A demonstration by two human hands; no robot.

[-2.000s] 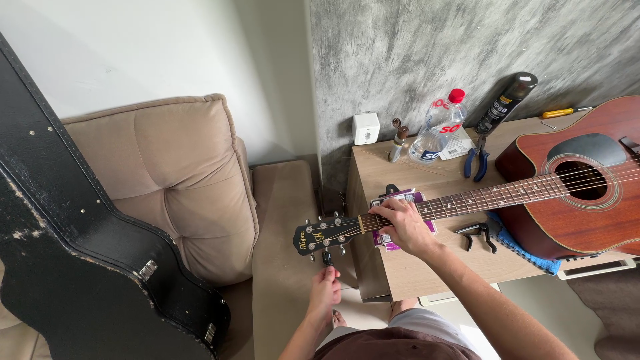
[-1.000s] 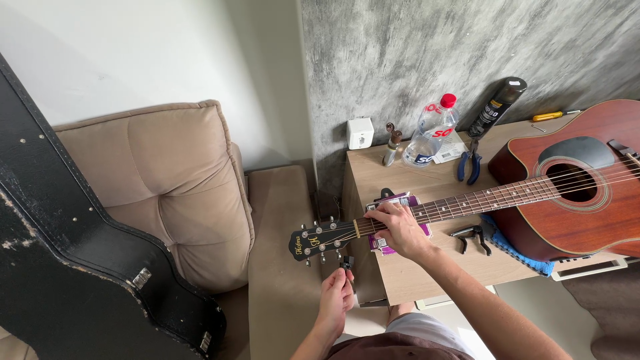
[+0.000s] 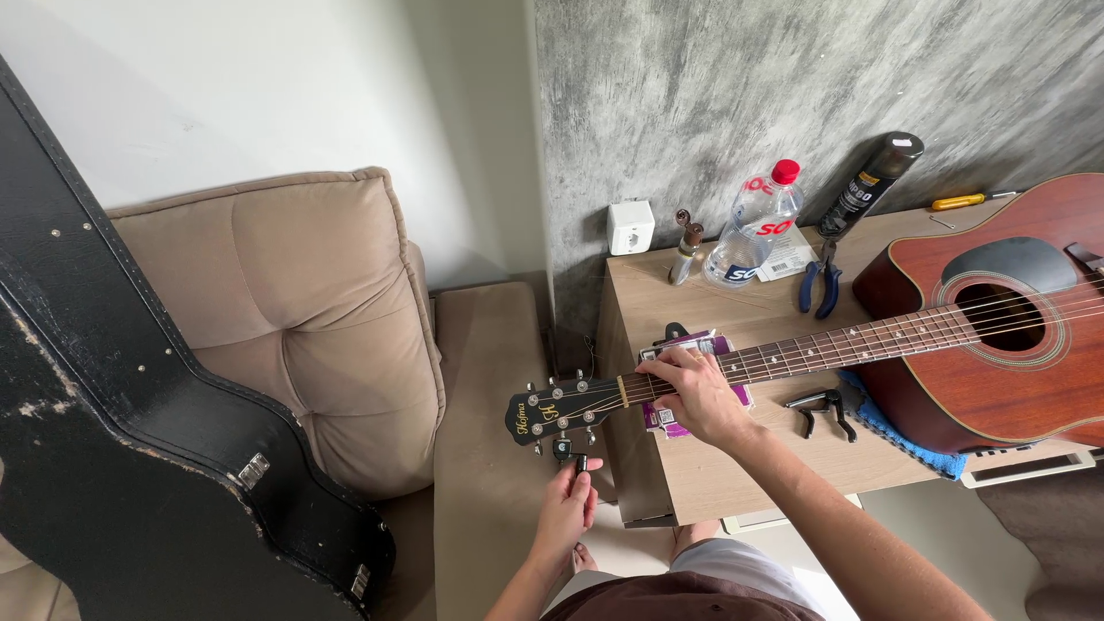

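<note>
An acoustic guitar with a reddish-brown body (image 3: 975,388) lies across the desk, its black headstock (image 3: 552,409) reaching past the left edge. My left hand (image 3: 569,509) is closed on the crank of a black string winder (image 3: 565,450), whose head is at a tuning peg on the headstock's near side. Over the strings near the nut, my right hand (image 3: 703,392) holds the neck (image 3: 828,349), thumb side mostly hidden. A purple and white box (image 3: 662,423) is beneath the neck there. A black capo (image 3: 826,410) is on the desk nearby.
On the desk (image 3: 724,483) are blue-handled pliers (image 3: 819,285), a plastic bottle (image 3: 752,233), a spray can (image 3: 871,185), a small brown-capped bottle (image 3: 686,250), a yellow-handled screwdriver (image 3: 959,201) and a blue cloth (image 3: 906,444). A worn black guitar case (image 3: 172,431) leans by the sofa (image 3: 319,319).
My left hand has shifted slightly near the tuning peg, and the winder's crank points a different way than before. My right hand stays on the neck.
</note>
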